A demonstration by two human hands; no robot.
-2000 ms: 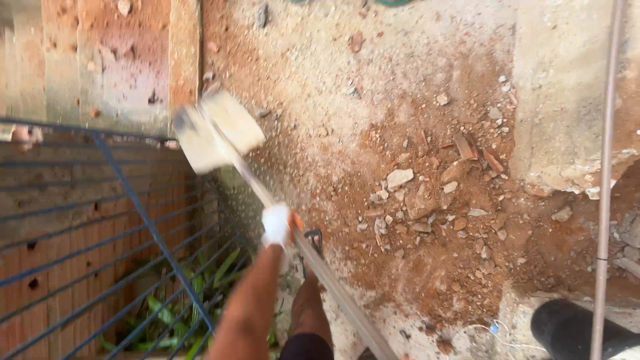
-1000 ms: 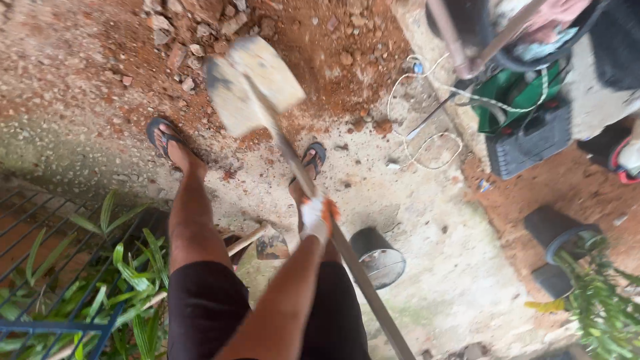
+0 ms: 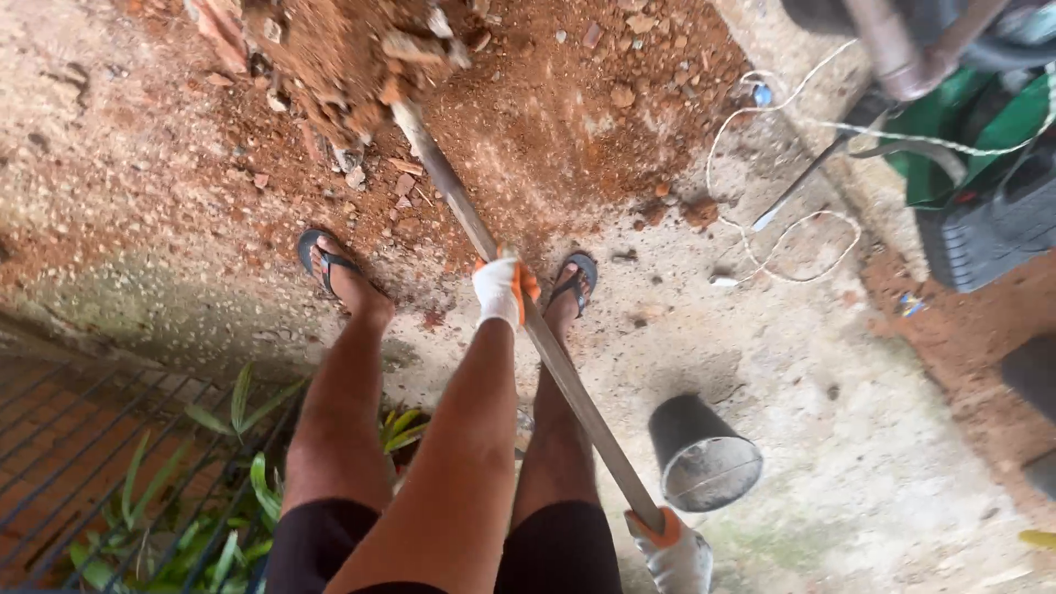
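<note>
My left hand (image 3: 505,289), in a white and orange work glove, grips the middle of the long wooden handle of a shovel (image 3: 577,392). Near the handle's end, at the bottom right, my right hand (image 3: 672,549) holds it in a matching glove. The handle slants up and left to the blade, which is hidden under a heap of reddish soil and rubble (image 3: 330,70). My feet in dark flip-flops stand on either side of the handle's line, just short of the loose soil.
A black bucket (image 3: 701,454) lies tipped on the concrete at right. White rope (image 3: 813,214) loops beside a screwdriver-like tool (image 3: 800,183). A green and black container (image 3: 973,190) stands at the upper right. Metal railing (image 3: 99,445) and green plants (image 3: 239,412) border the lower left.
The shovel blade, bare one second ago, is now covered by soil and rubble. The view has swung from the railing side toward the bucket and rope.
</note>
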